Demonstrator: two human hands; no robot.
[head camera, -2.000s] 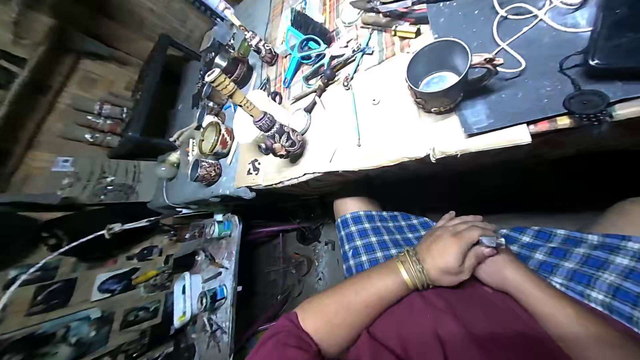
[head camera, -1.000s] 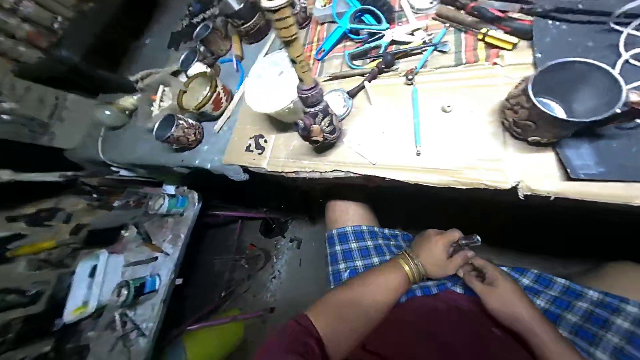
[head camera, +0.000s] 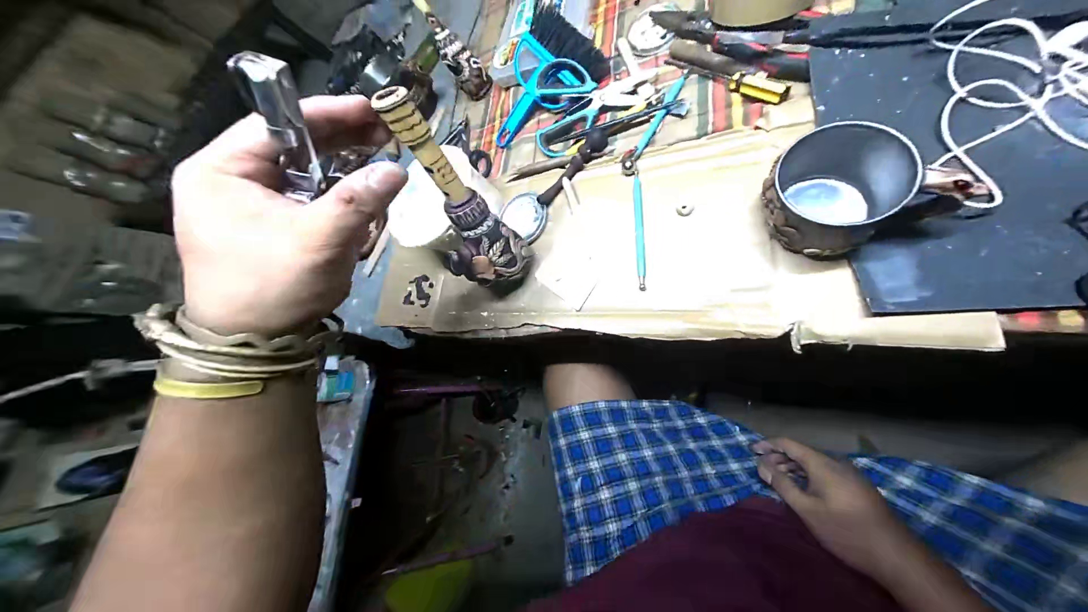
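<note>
My left hand (head camera: 272, 195), with bracelets at the wrist, is raised at the left and grips a clear, faceted object (head camera: 280, 119). Just right of its fingers, a carved dark piece (head camera: 493, 246) with a ringed, pale bamboo-like stem (head camera: 425, 153) stands upright on cardboard. Over my lap, the fingers of my right hand (head camera: 816, 493) are curled against blue plaid shorts (head camera: 646, 459); whether they pinch the cloth is unclear. A mug with a dark interior and carved outside (head camera: 841, 187) stands at the right. A turquoise ball-tipped tool (head camera: 640, 229) lies between the carved piece and mug.
Turquoise-handled scissors (head camera: 565, 110), a black-bristled brush (head camera: 565, 42), pliers (head camera: 748, 42) and a yellow-handled tool (head camera: 759, 87) lie toward the back. White cord (head camera: 960, 85) loops over a dark board (head camera: 935, 272). The cardboard's front edge (head camera: 680, 327) lies beyond my lap.
My left hand has left my lap and risen up and to the left, beside the carved piece, with the clear object in it. My right hand remains over my lap.
</note>
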